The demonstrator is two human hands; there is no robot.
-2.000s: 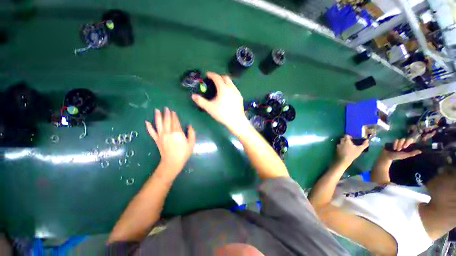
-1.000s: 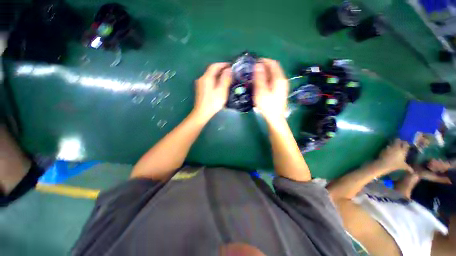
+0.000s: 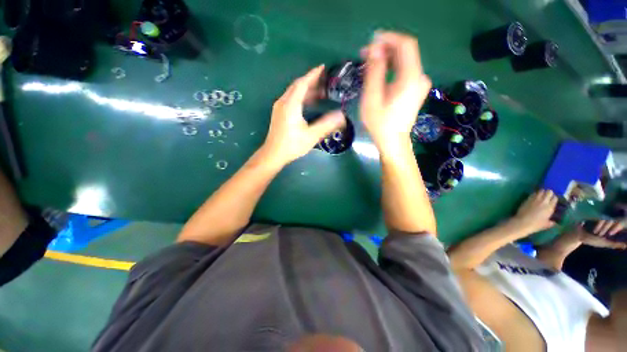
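A black motor housing (image 3: 337, 136) stands on the green bench in front of me, its round mouth with a pale centre ring facing up. A round circuit board (image 3: 345, 80) is just beyond it, between my hands. My left hand (image 3: 299, 117) is at the left of both, fingers curved, thumb over the housing's near area; its fingertips are blurred at the board's left edge. My right hand (image 3: 393, 86) is raised at the board's right, fingers bent and blurred. Whether either hand grips the board or housing is unclear.
Washers (image 3: 218, 96) lie scattered at left. A housing with a board (image 3: 163, 20) stands at upper left. Grouped housings (image 3: 462, 141) stand right of my right hand. Two black cylinders (image 3: 499, 42) are at upper right. A blue box (image 3: 576, 168) and a neighbour's arm (image 3: 495, 237) are at right.
Since one second ago, my right hand has lifted up and right, and my left hand has turned with its thumb across. The board sits farther from the housing's mouth, which now shows a pale ring.
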